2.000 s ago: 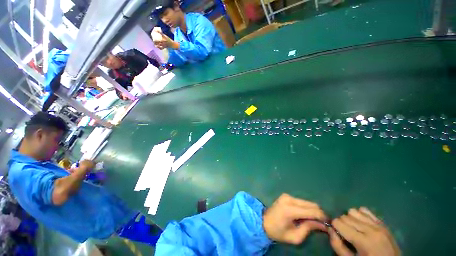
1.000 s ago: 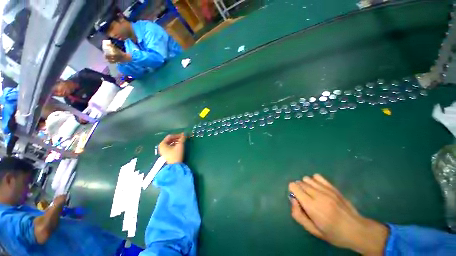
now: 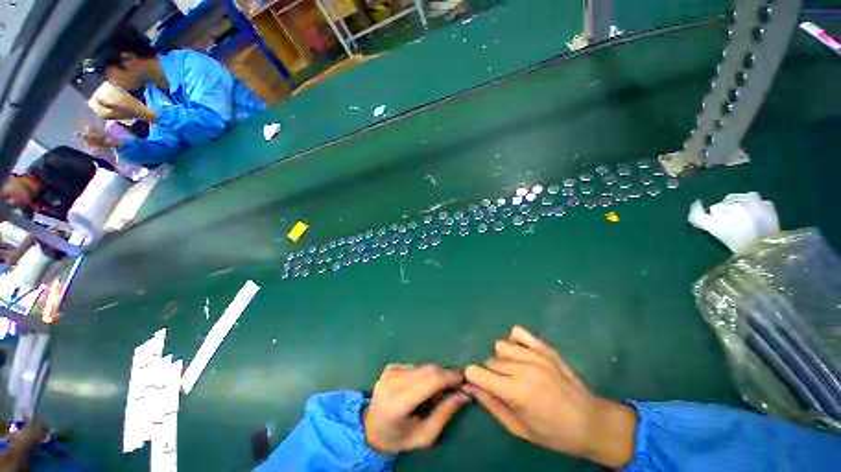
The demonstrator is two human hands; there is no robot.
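My left hand [image 3: 412,407] and my right hand [image 3: 544,396] meet low in the middle of the view, over the green belt [image 3: 369,323]. Their fingertips pinch a small dark piece [image 3: 466,388] between them, perhaps a disc or short stack; the fingers hide most of it. Small shiny silver discs [image 3: 479,214] lie in long staggered rows across the belt beyond my hands.
White strips [image 3: 152,396] lie at the left, one single strip [image 3: 221,334] beside them. Yellow pieces [image 3: 297,230] flank the discs. A perforated steel post [image 3: 738,83], crumpled white paper [image 3: 738,219] and a clear bag of dark rods [image 3: 784,323] stand right. A person [image 3: 189,97] sits across.
My left hand has come back from the left end of the disc rows to meet my right hand. The view has shifted right, showing more of the post and bag.
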